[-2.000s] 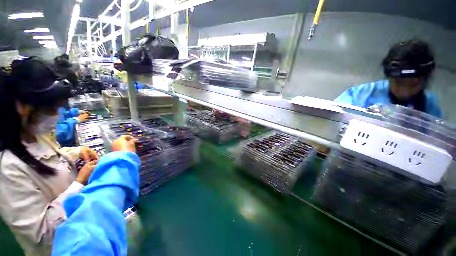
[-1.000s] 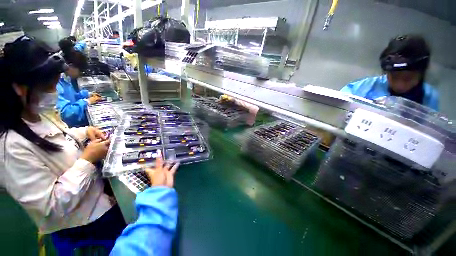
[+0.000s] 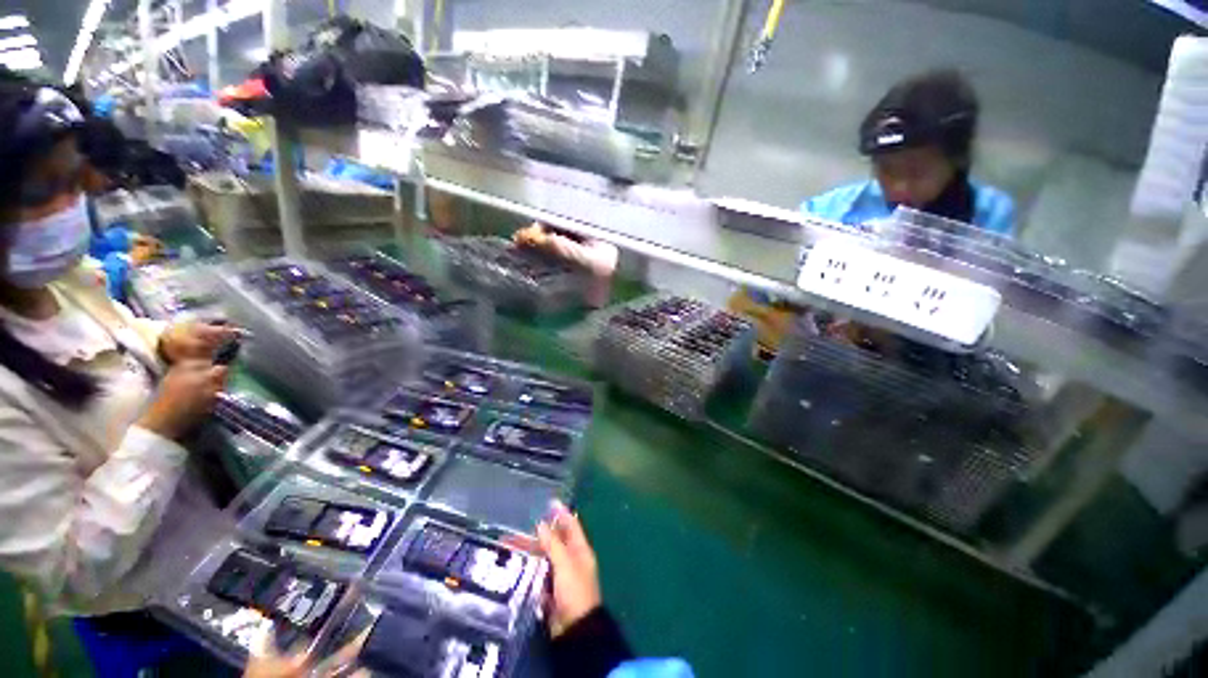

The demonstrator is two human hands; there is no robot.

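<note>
A large clear blister tray with two rows of pockets is tilted in front of me at lower left to centre. Most pockets hold a black phone unit with a silvery area and an orange bit; a pocket on the right side shows bare plastic. My right hand, with a black band at the wrist, grips the tray's right edge. My left hand is at the tray's near edge, cut off by the bottom of the picture, its fingers on the tray.
Stacked trays of units stand behind the held tray. More stacks stand beyond, under a rail with a white power strip. A masked person works close at left. Another person is beyond the rail.
The tray of units has come off the stack at left and is now nearer, lower in view. Both my hands are on it; one hand showed before. The view has shifted right.
</note>
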